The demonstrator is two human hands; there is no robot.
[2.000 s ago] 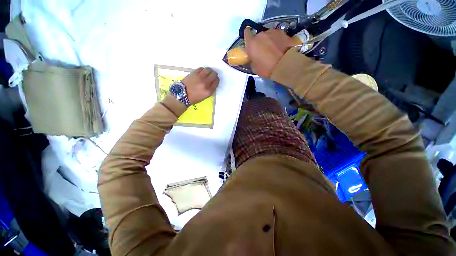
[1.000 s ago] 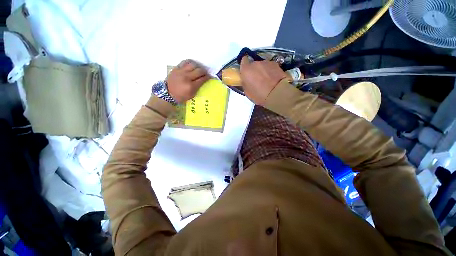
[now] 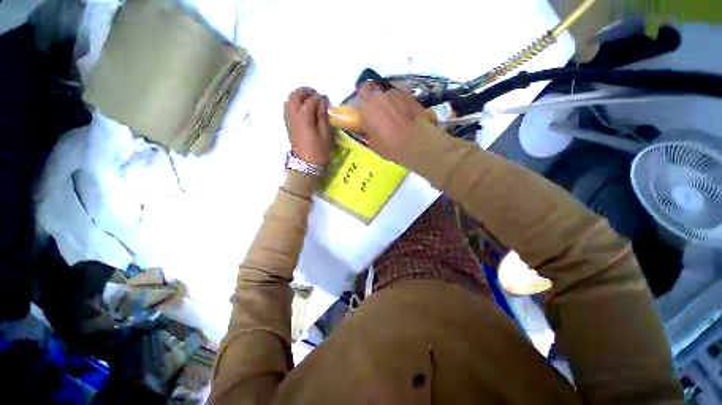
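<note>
The yellow card template (image 3: 366,180) lies on a beige fabric panel (image 3: 345,210), whose rim shows along the card's lower edge. My right hand (image 3: 389,119) is closed around the orange handle of the steam iron (image 3: 345,119). The iron lies across the far edge of the card and panel; its soleplate is mostly hidden by my hand. My left hand (image 3: 308,126) is at the card's far left corner, close to the iron's tip, with fingers bent. Whether it pinches the fabric cannot be seen.
A thick stack of beige panels (image 3: 150,71) lies at the far left of the white table (image 3: 277,32). A small beige pile (image 3: 300,310) is partly hidden by my left sleeve. Hose and cables (image 3: 594,77) trail right, above a white fan (image 3: 685,192). Cloth scraps (image 3: 150,340) lie lower left.
The view has turned, so the table and stack look tilted. The iron has come onto the card's far edge. My left hand has moved off the card's face to its corner.
</note>
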